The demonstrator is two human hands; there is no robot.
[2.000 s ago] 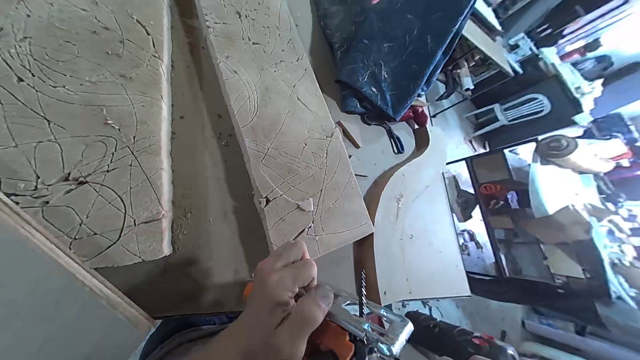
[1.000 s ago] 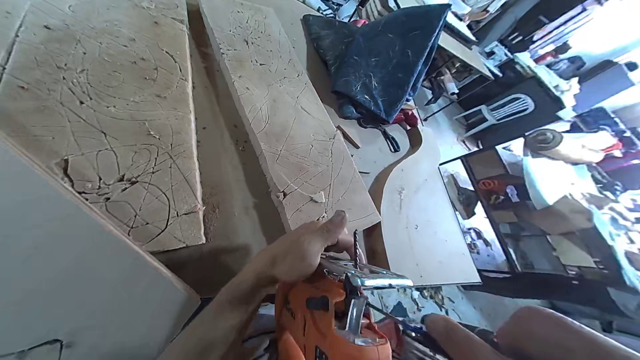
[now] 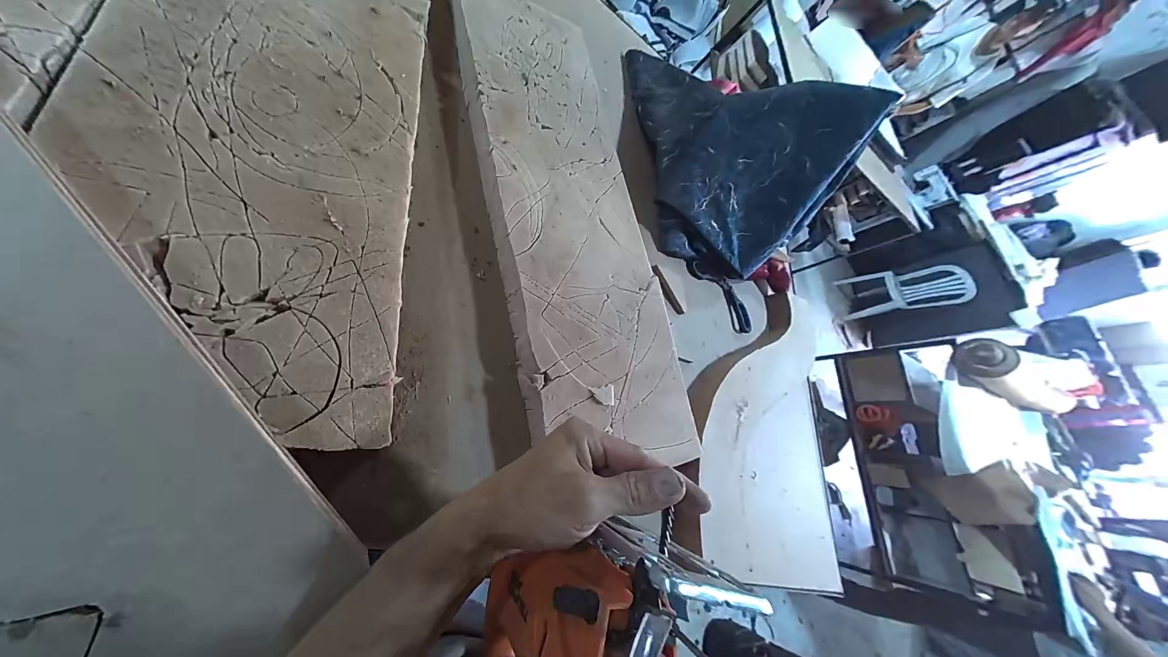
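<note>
My left hand [image 3: 593, 488] reaches in from the lower left, its thumb and fingers pinched at the end of a dark spiral drill bit [image 3: 667, 532]. Below the hand is an orange jigsaw [image 3: 557, 602] with a shiny metal base plate [image 3: 721, 593]. Part of a black tool [image 3: 739, 639] shows at the bottom edge; what joins it to the bit is hidden. Just above my fingers lies the near end of a long foam-like block [image 3: 584, 274] with scored lines. A wider scored block [image 3: 292, 182] lies to the left. My right hand is out of view.
A pale panel [image 3: 137, 383] crosses the lower left. Dark blue plastic sheeting [image 3: 757, 164] lies beyond the narrow block, near a curved white board [image 3: 766, 456]. A white plastic chair [image 3: 912, 290] and cluttered shelving [image 3: 903, 474] stand to the right.
My left hand is at the spiral bit, with thumb and fingertips together. The hand or arm seen at the lower right one second ago is out of view. The view has shifted.
</note>
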